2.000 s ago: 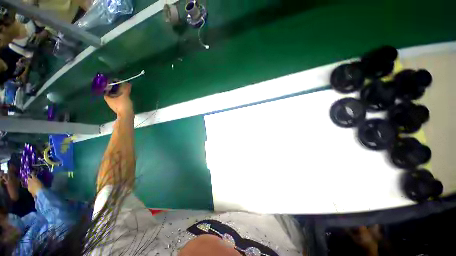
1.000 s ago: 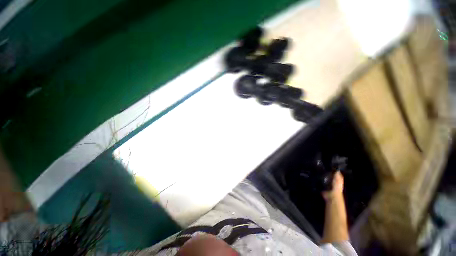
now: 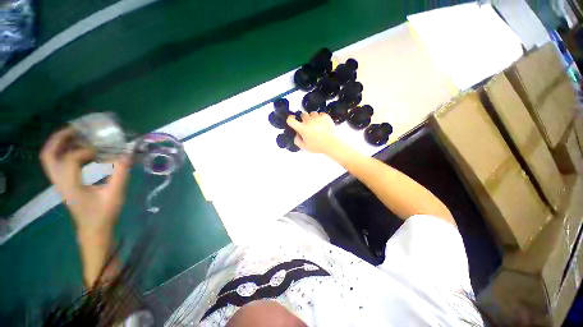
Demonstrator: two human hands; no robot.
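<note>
My left hand (image 3: 86,182) is raised at the left, blurred, with thumb and fingers around a round silver body (image 3: 102,133). Beside it is a purple-rimmed ring unit (image 3: 158,153) with a pale wire lead (image 3: 158,193) hanging down; I cannot tell whether it is joined to the silver body. My right hand (image 3: 312,131) is low over the white sheet (image 3: 256,185), its fingertips on a small cluster of black flanged collars (image 3: 279,119). The fingers partly hide these collars. More black collars (image 3: 350,94) stand grouped just beyond and to the right of this hand.
The green belt (image 3: 211,57) with its pale edge rail (image 3: 211,118) runs along the far side. A large black bin (image 3: 409,169) sits below the bench edge at the right, under my right forearm. Cardboard cartons (image 3: 492,166) stand beyond it. Another white sheet (image 3: 466,38) lies at the upper right.
My right hand has come from inside the black bin to the white sheet, where a separate cluster of collars now shows. My left hand is back in view with the silver body.
</note>
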